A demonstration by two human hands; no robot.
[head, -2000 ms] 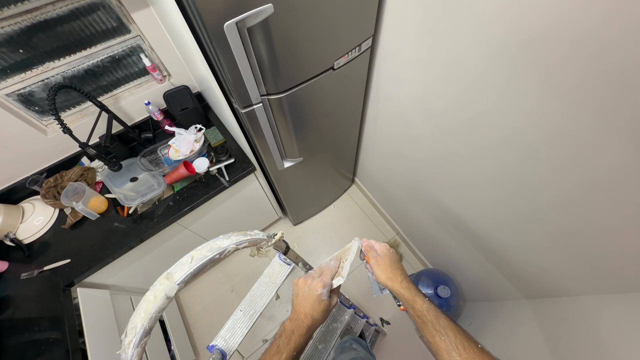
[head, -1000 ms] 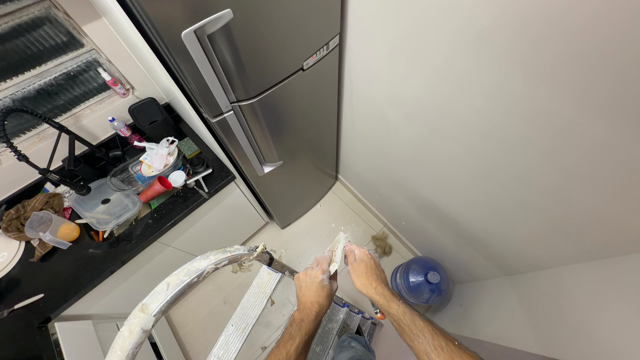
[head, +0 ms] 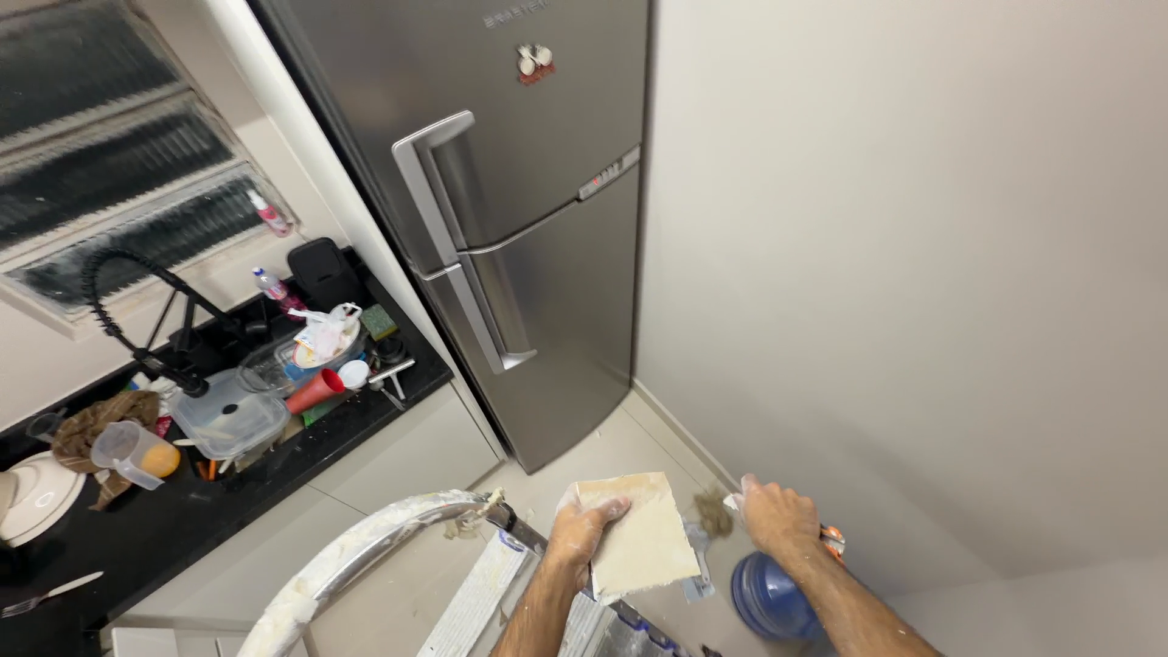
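A square piece of cream-coloured board with rough edges (head: 639,538), possibly plasterboard, is held in my left hand (head: 579,538), thumb on its face. To its right, my right hand (head: 776,516) is closed around a tool; an orange end (head: 832,542) shows behind the wrist and a small pale bit shows at the fingers. Most of that tool is hidden. Behind the board's right edge a putty knife's blade (head: 698,566) shows partly. Both hands have white smears. Below them is an aluminium stepladder (head: 484,598) with a curved rail (head: 365,547) caked in white compound.
A steel-coloured refrigerator (head: 566,301) stands ahead, beside a pale wall (head: 894,274). A blue water jug (head: 771,598) is on the floor at right. On the left, a black counter (head: 82,566) carries dishes, a plastic tub (head: 228,415), a red cup (head: 315,391) and a black faucet (head: 137,342).
My hands were close together around the pale piece; now they are apart, the right hand further right. The board's broad face now shows in my left hand.
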